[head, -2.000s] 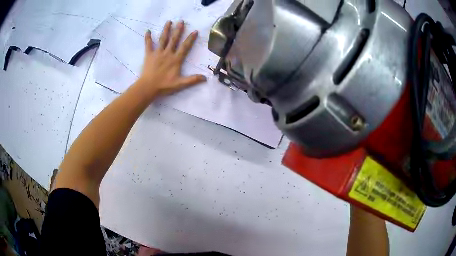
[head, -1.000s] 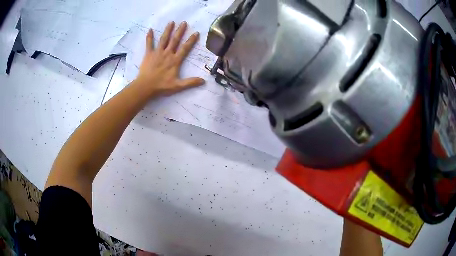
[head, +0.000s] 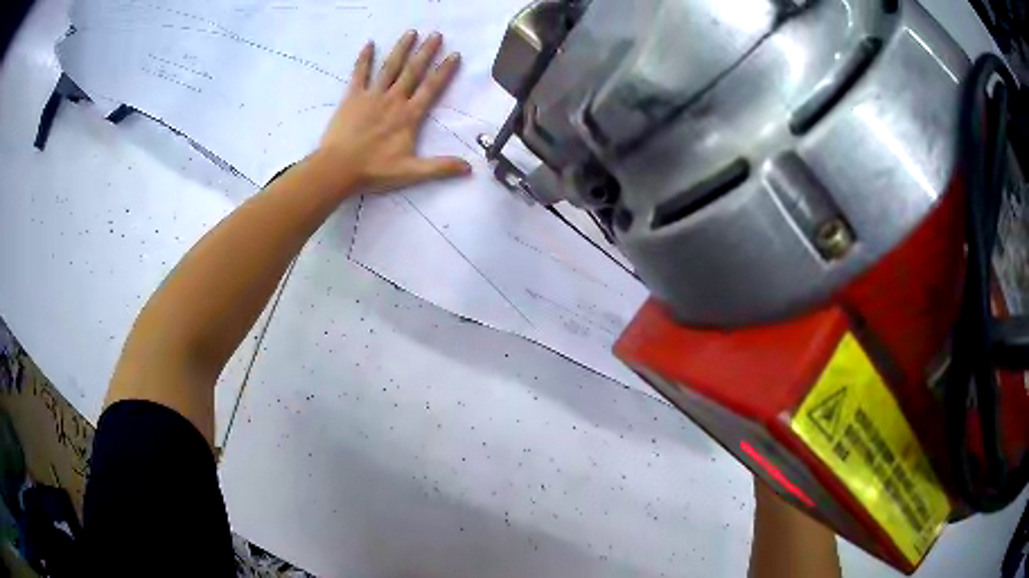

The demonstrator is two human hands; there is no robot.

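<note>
The cutting machine (head: pixel 745 158), with a silver ribbed motor over a red control box (head: pixel 733 373), fills the right side. My left hand (head: pixel 395 119) lies flat with fingers spread on the white paper marker (head: pixel 451 248), its thumb pointing at the presser foot (head: pixel 502 169). The marker has thin printed lines and covers the fabric lay, whose dark edge shows along its near side. The blade is hidden. My right forearm shows below the control box; my right hand is hidden behind the machine.
The white speckled table (head: pixel 451 452) lies in front, with a panel seam at the left. Dark fabric edges (head: pixel 51 113) show at the upper left. A looped black power cord (head: pixel 982 282) hangs at the right. Scraps litter the tan floor (head: pixel 45 406) at the lower left.
The marker and lay have shifted to the right and down in view beneath my left hand. The machine has turned slightly, and a red glowing strip now shows on its control box.
</note>
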